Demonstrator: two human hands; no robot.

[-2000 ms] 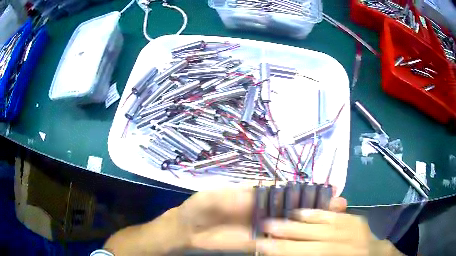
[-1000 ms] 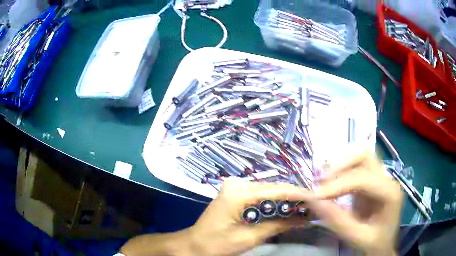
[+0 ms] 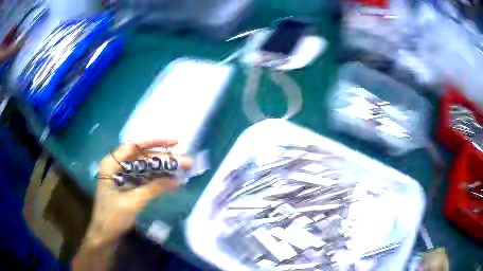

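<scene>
My left hand (image 3: 124, 196) is at the left, over the bench in front of the lidded plastic box. It is shut on several silver cylinders (image 3: 142, 166), their round ends facing me and thin wires sticking out. The white tray (image 3: 416, 204) heaped with more silver cylinders (image 3: 296, 196) is at the lower middle, to the right of that hand. A small blurred skin-toned patch, possibly my right hand (image 3: 435, 260), shows at the bottom right edge of the picture; its fingers cannot be made out. The frame is blurred.
The lidded white box (image 3: 177, 103) is just behind my left hand. Blue bins (image 3: 87, 79) stand at far left. A phone (image 3: 286, 37) with a looped strap lies behind the tray. A clear box (image 3: 418, 114) is at the back right, red bins (image 3: 466, 196) at far right.
The view has swung left, so the bench things sit further right and lower. My left hand has moved left, away from the tray's front, with the cylinders. The right hand has left them.
</scene>
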